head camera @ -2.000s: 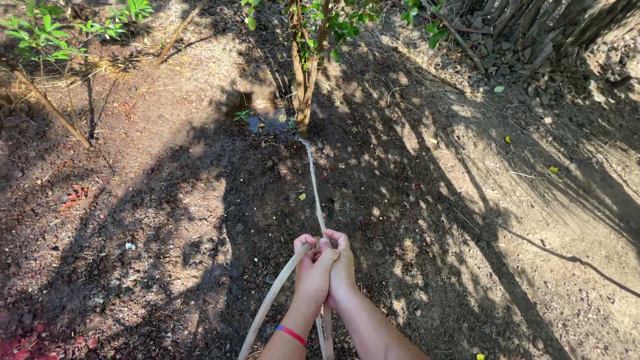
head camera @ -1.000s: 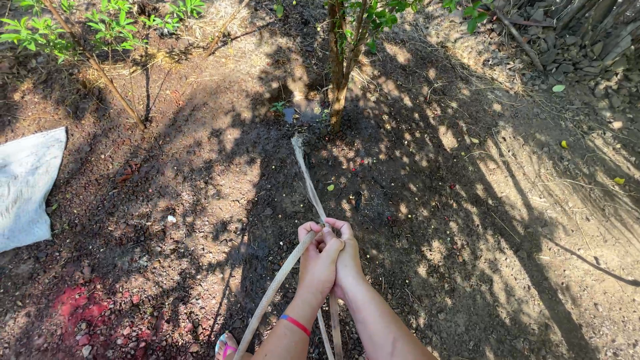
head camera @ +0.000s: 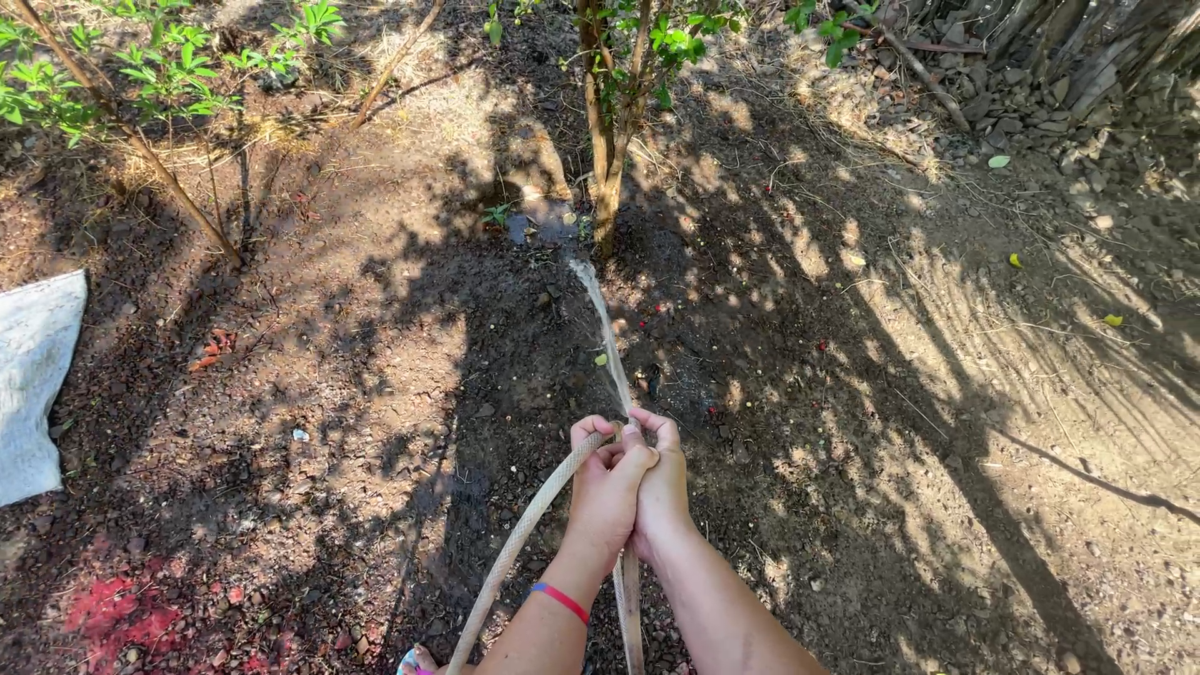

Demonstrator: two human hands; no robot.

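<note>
My left hand (head camera: 605,487) and my right hand (head camera: 662,483) are pressed together at the lower middle, both closed around a pale braided garden hose (head camera: 525,525). One length of the hose curves down to the left, and more hose hangs below the hands between the forearms. A stream of water (head camera: 607,328) shoots forward from the hands and lands on dark wet soil just left of the base of a small tree (head camera: 605,178). A shallow puddle (head camera: 544,225) lies beside the trunk. The hose's mouth is hidden by my fingers.
White sheet material (head camera: 37,375) lies at the left edge. Behind it lean a thin stem (head camera: 159,169) and green leafy plants (head camera: 173,75). Stones (head camera: 1008,103) are piled at the upper right. Red-stained soil (head camera: 117,614) and part of a sandalled foot (head camera: 419,661) show low down.
Both hands stay closed around the hose, and water keeps flowing near the trunk. The view has shifted, and the white sheet material, out of view two seconds ago, shows at the left.
</note>
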